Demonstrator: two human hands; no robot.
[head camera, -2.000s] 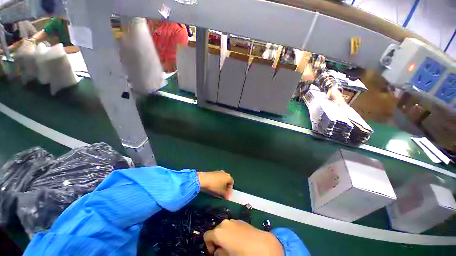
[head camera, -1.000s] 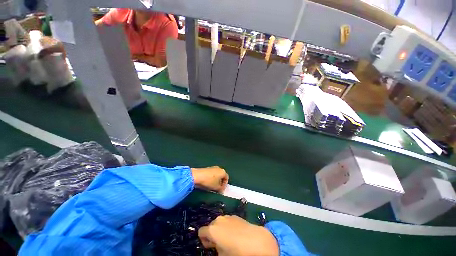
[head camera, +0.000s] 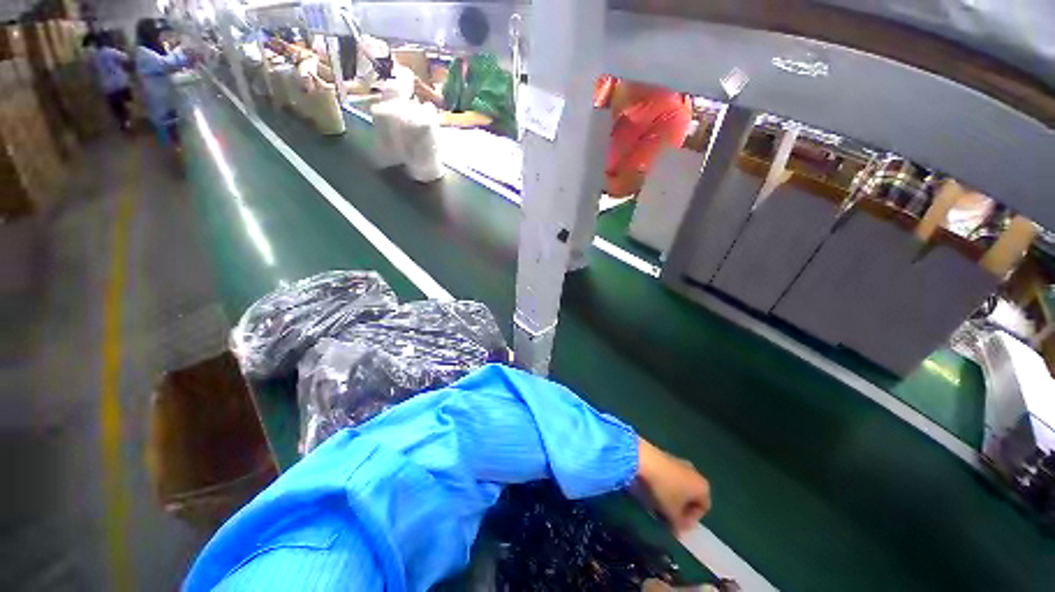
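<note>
My left hand (head camera: 674, 488) is bare, below a blue sleeve cuff, with its fingers curled in over the white belt line; I cannot tell whether anything is in it. The tangled black cable pile (head camera: 555, 544) lies on the green belt just below my left sleeve. Of my right hand, at most a small skin-toned patch shows at the bottom edge beside the pile; its state is hidden. The crumpled black plastic bag (head camera: 388, 353) lies left of my sleeve.
The green belt (head camera: 336, 237) runs far to the upper left. A grey metal post (head camera: 553, 185) stands ahead under a frame beam. Open grey cartons (head camera: 856, 278) line the far belt edge. People in green and red sit opposite. A brown carton (head camera: 211, 434) stands on the floor at left.
The view has swung left, so the white boxes and power strip have left the picture and the aisle has come in. My right hand has dropped almost out of view.
</note>
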